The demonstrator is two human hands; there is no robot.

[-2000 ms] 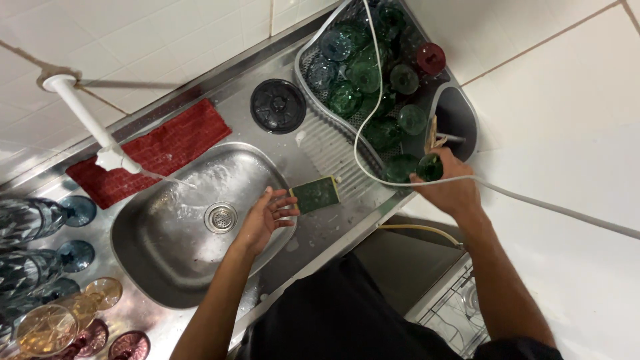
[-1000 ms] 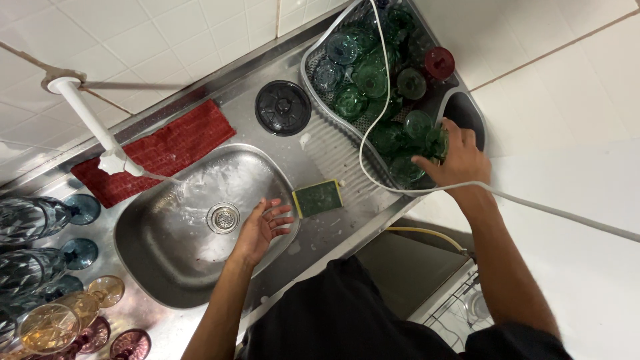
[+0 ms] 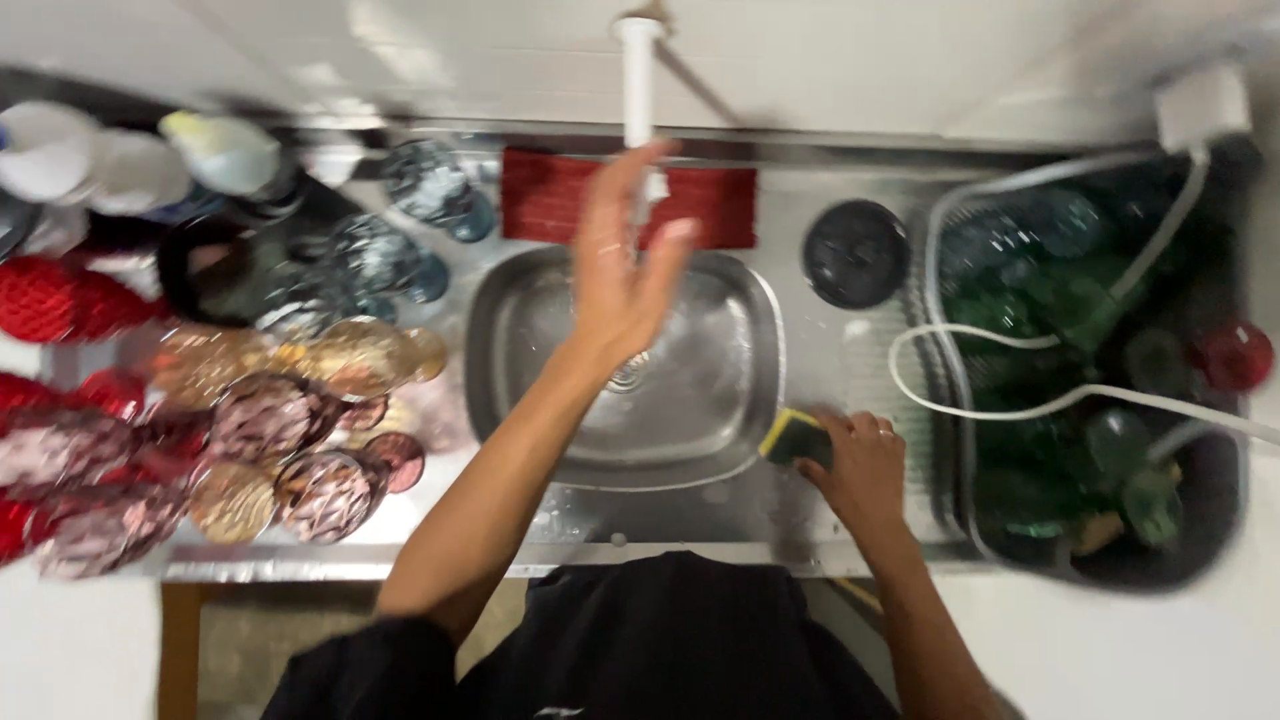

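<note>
My left hand [image 3: 625,270] is raised over the back of the steel sink [image 3: 690,420], its fingers apart and holding nothing, in front of the white faucet [image 3: 638,85]. The hand is blurred and hides part of the spout. At the sink's front right corner my right hand [image 3: 860,460] grips a green and yellow sponge [image 3: 797,438], with the fingertips around its right end. Behind the sink lies a folded red cloth [image 3: 720,205]. A black round drain cover or lid [image 3: 856,254] rests on the steel to the right of the basin.
Glass goblets, blue [image 3: 380,255], amber [image 3: 355,355] and pink [image 3: 325,495], crowd the left counter beside red ones [image 3: 60,300]. At the right, a dish rack [image 3: 960,400] holds green glassware [image 3: 1010,310] and a red piece [image 3: 1235,357]. A white cable [image 3: 1000,412] loops over the rack.
My right hand has left the green glassware in the rack and taken hold of the sponge. My left hand has moved from the sink's right side toward the faucet. The view has turned considerably.
</note>
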